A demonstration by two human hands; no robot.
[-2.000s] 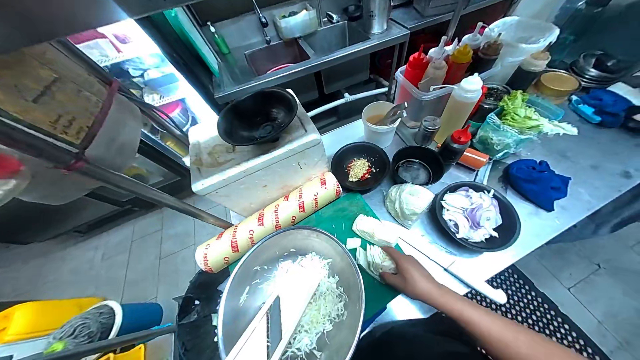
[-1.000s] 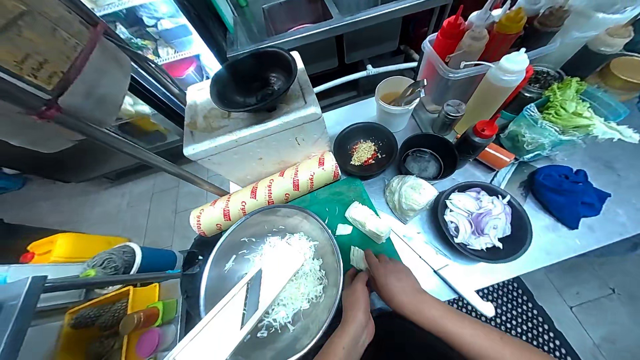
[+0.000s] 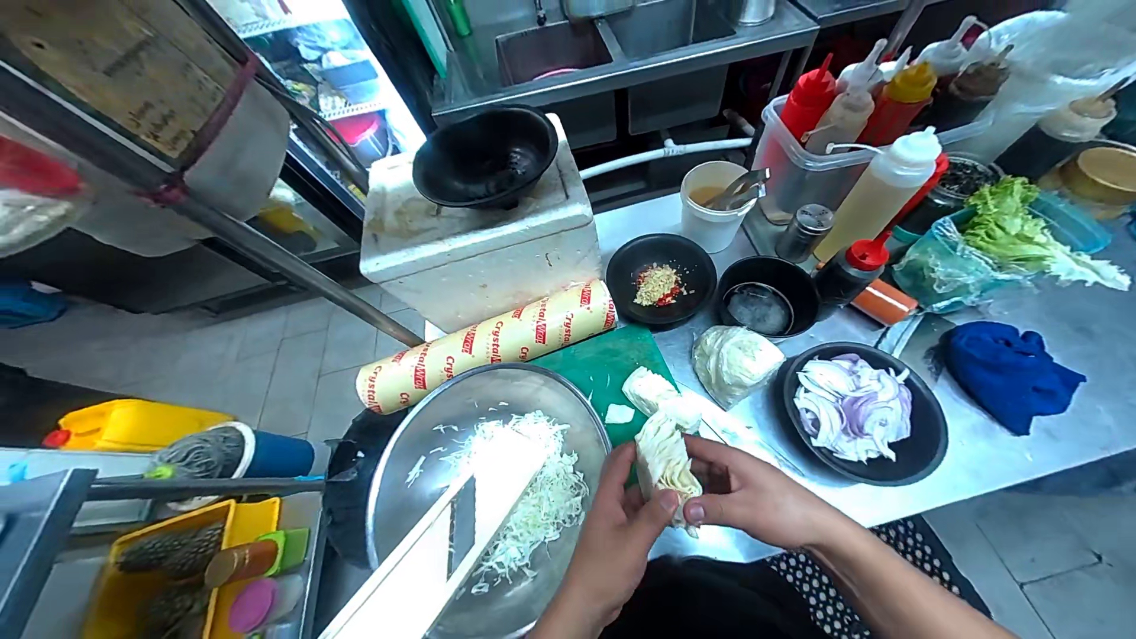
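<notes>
My left hand (image 3: 626, 524) and my right hand (image 3: 750, 493) hold a wedge of cabbage (image 3: 666, 457) between them, over the near edge of a green cutting board (image 3: 586, 359). Another cabbage piece (image 3: 648, 389) and a small leaf scrap (image 3: 619, 414) lie on the board. To the left, a mandoline slicer (image 3: 435, 555) rests in a steel bowl (image 3: 399, 444) with shredded cabbage (image 3: 546, 506). A wrapped cabbage portion (image 3: 735, 362) sits right of the board. The knife seen before is mostly hidden behind my right hand.
A roll of cling film (image 3: 488, 346) lies behind the steel bowl. Black bowls hold sliced onion (image 3: 854, 406) and chopped garlic with chili (image 3: 658, 285). Farther back stand an empty black bowl (image 3: 769, 296), a white tub (image 3: 710, 222) and sauce bottles (image 3: 883, 191). A blue cloth (image 3: 1012, 373) lies at right.
Two seconds ago only my right hand showed, at the cabbage on the board. Both hands then came together there, and now they hold a wedge up near the board's front edge.
</notes>
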